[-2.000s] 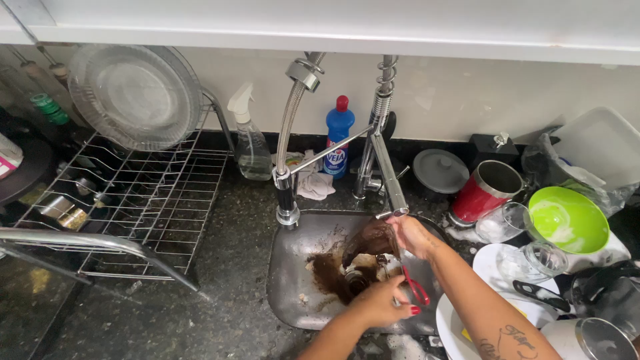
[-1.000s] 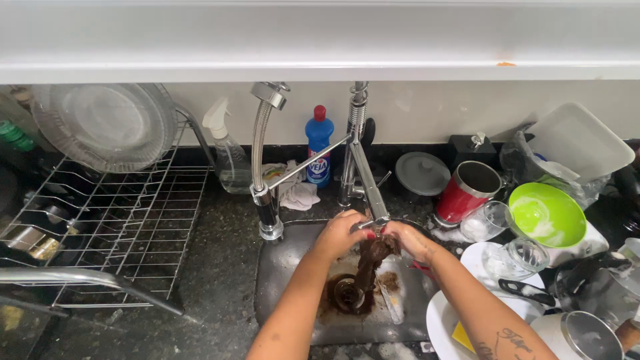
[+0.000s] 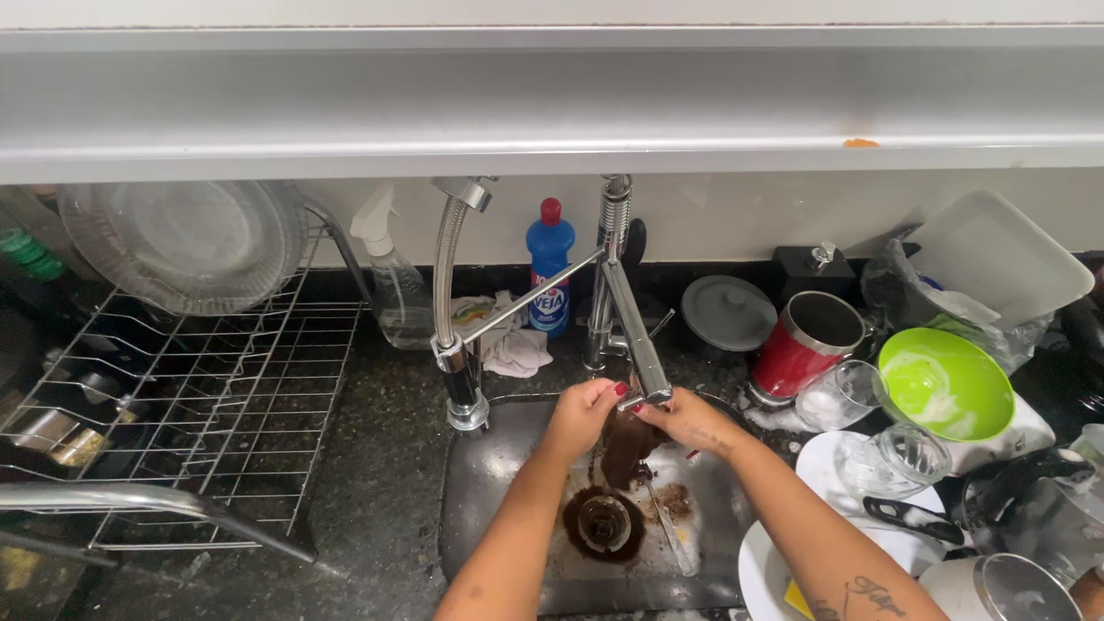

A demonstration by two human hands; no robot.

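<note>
A wet, dark-brown cloth-like piece (image 3: 628, 448) hangs below the metal faucet spout (image 3: 647, 379), over the steel sink (image 3: 509, 483). My left hand (image 3: 586, 418) pinches its upper edge from the left, fingertips just beside the spout's end. On the other side, my right hand (image 3: 690, 421) grips it with thumb and fingers. A bit of red shows under the right hand; what it belongs to is hidden. Brown grounds ring the drain (image 3: 604, 524), and a piece of metal cutlery (image 3: 671, 528) lies in the basin to its right.
Left stands a wire dish rack (image 3: 233, 405) with a glass dish (image 3: 185, 246). Behind are a spray bottle (image 3: 392, 276), blue cleaner bottle (image 3: 550, 267) and cloth (image 3: 513, 345). Right are a red mug (image 3: 798, 349), green bowl (image 3: 944, 384), glasses and white plates (image 3: 819, 470). A cabinet edge (image 3: 517, 159) overhangs.
Two seconds ago my hands were lower, over the basin; they have risen to the spout. The brown piece has hung between them since one second ago. The view has shifted upward.
</note>
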